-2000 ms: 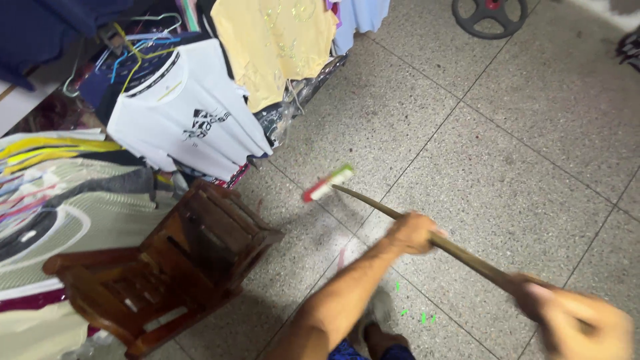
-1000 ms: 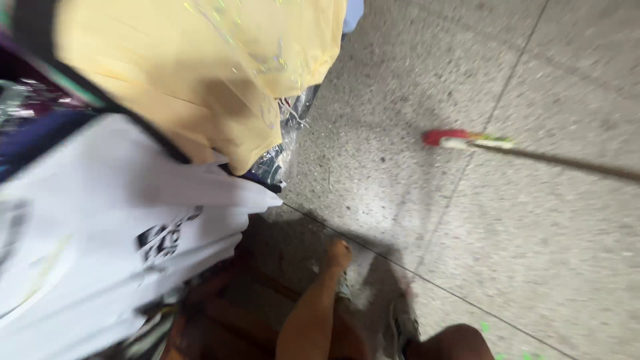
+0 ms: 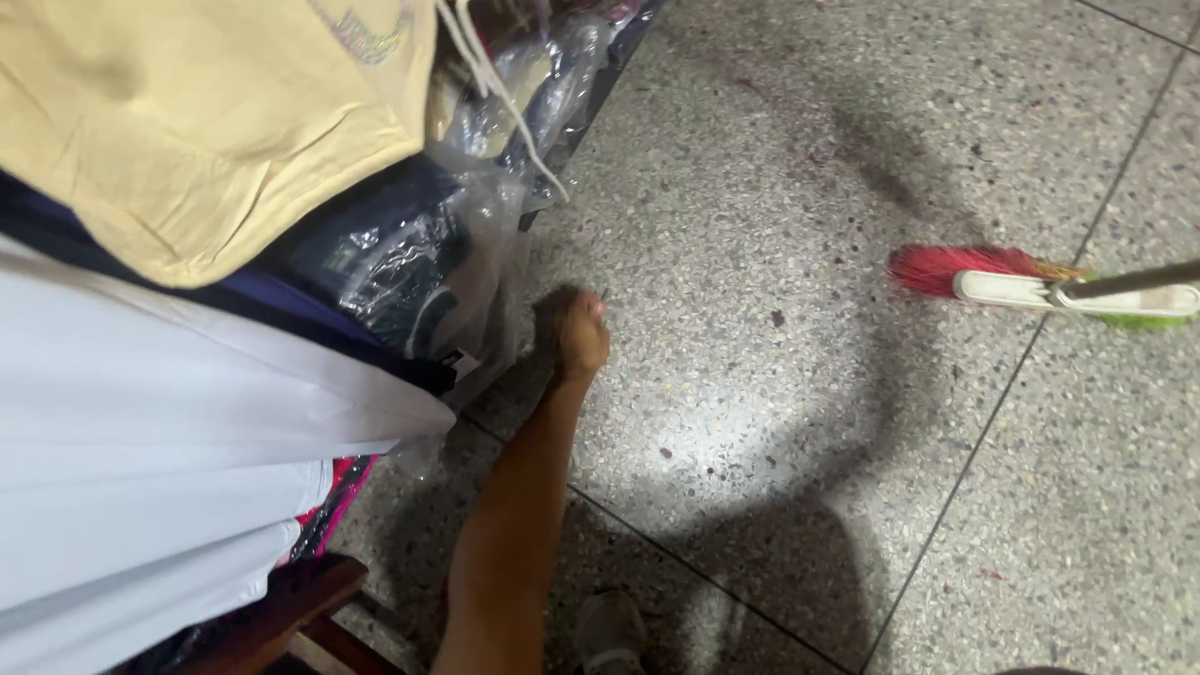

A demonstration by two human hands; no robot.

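Note:
My left hand point(image 3: 583, 336) is low over the speckled floor point(image 3: 731, 375), just right of the plastic-wrapped clothes, its fingers bent together around something thin and dark that I cannot make out. At the right lies a broom head point(image 3: 1003, 289) with a white plastic block and red, yellow and green bristles, touching the floor. Its handle point(image 3: 1139, 279) runs out of the right edge. My right hand is out of view, so its hold on the handle is hidden.
A cream garment point(image 3: 234, 122) and a white shirt point(image 3: 169, 403) hang at the left. Clear plastic packaging point(image 3: 487, 216) with white cords juts out beside them. Part of a wooden chair point(image 3: 323, 609) stands at the lower left, near a shoe point(image 3: 611, 628).
Two seconds ago both my hands were on the broom handle; my left hand has since let go and reached down to the floor. The view has moved closer to the floor and clothes.

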